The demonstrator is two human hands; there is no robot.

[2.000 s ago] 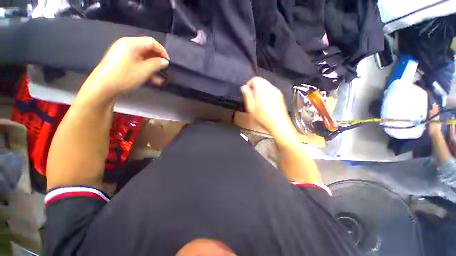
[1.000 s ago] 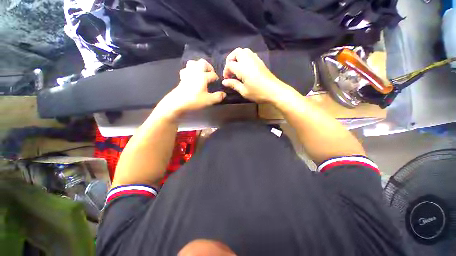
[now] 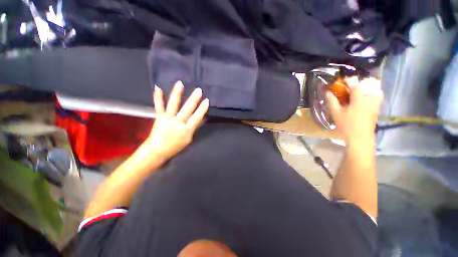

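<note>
The end of a dark garment (image 3: pixel 226 75) lies flat over the long grey padded board (image 3: pixel 115 65), with a seam line running across it. My left hand (image 3: pixel 176 123) has its fingers spread, the fingertips at the garment's lower left edge and the board's front edge. My right hand (image 3: pixel 354 105) is closed round the orange-brown handle of the steam iron (image 3: pixel 321 100), which rests at the board's right end. The hand is blurred and hides part of the iron.
A large crumpled dark garment pile (image 3: pixel 301 30) lies behind the board. A red basket (image 3: pixel 110 138) is below left. A yellow hose (image 3: pixel 412 120) runs right from the iron. A blurred dark round fan (image 3: pixel 407 211) is below right.
Both hands have left the cloth's middle, where they pinched it. The cloth now lies flat, my left hand has opened at its edge, and my right hand has moved right and gripped the iron.
</note>
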